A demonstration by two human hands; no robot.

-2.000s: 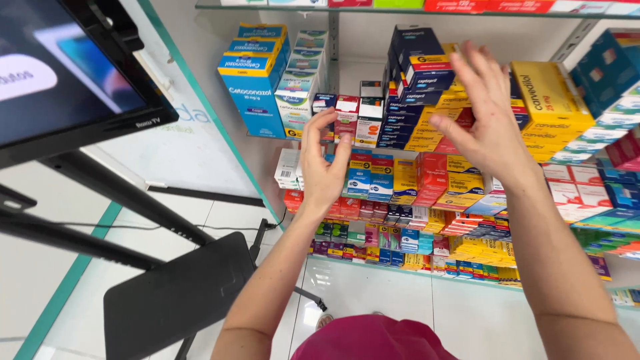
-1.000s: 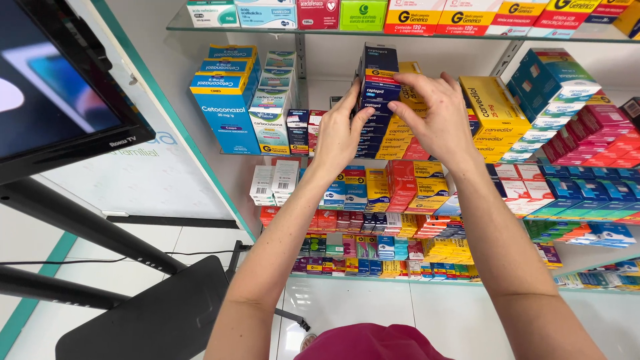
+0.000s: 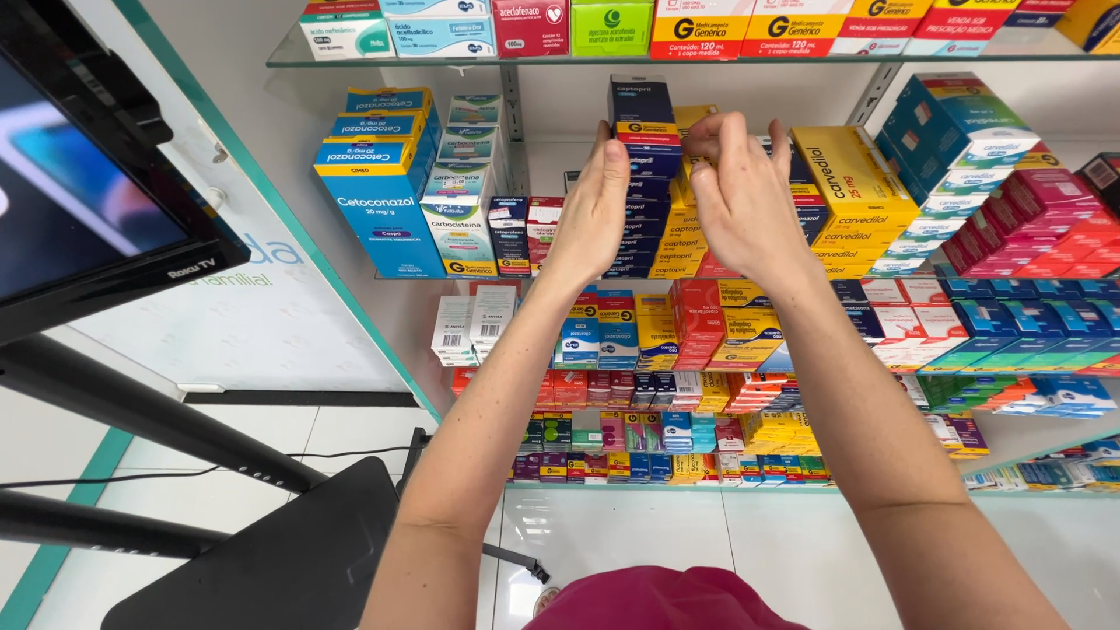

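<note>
A tall stack of dark blue captopril medicine boxes stands on the upper middle glass shelf. Flat along its left side lies my left hand, fingers pointing up. My right hand is just right of the stack, fingers bent and apart, over yellow captopril boxes; whether its fingertips touch them is hidden. To the right of that hand is a stack of yellow carvedilol boxes. Left of my left hand stand small dark and red boxes, white carbocisteína boxes and blue and yellow Cetoconazol boxes.
A glass shelf edge with medicine boxes runs above my hands. Lower shelves hold more boxes, such as blue and white ones. On the left are a TV screen and its black stand. Teal-and-white boxes stand at right.
My left hand has moved from low beside the small boxes to the left side of the dark blue stack. My right hand was raised and spread, then at the stack's right side; it is now slightly off it.
</note>
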